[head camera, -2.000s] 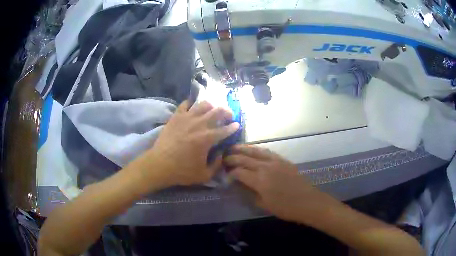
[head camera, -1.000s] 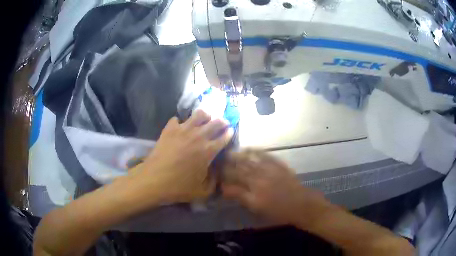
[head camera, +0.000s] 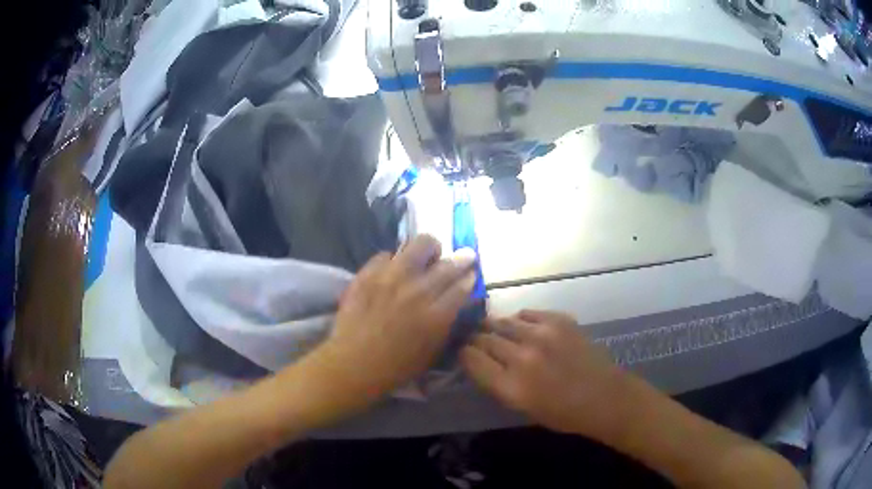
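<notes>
A dark grey fabric panel (head camera: 296, 181) and a light grey panel (head camera: 258, 296) lie heaped left of the needle. A bright blue strip (head camera: 465, 229) runs from the presser foot (head camera: 454, 180) towards me; glare hides detail there. My left hand (head camera: 402, 310) lies on the fabric just in front of the needle, its fingertips pressing at the blue strip. My right hand (head camera: 535, 363) is close beside it, nearer the table's front edge, its fingertips pinching the fabric edge below the strip.
The white sewing machine head (head camera: 574, 86) spans the back. A crumpled grey-blue scrap (head camera: 664, 158) lies behind the bed. White pieces (head camera: 770, 234) lie at the right, with grey fabric (head camera: 837, 411) below. A brown taped board (head camera: 53, 277) is at the far left.
Both hands have shifted slightly right in the view. More of the blue strip shows in front of the needle. The right hand is slightly apart from the left, and the fabric folds have shifted.
</notes>
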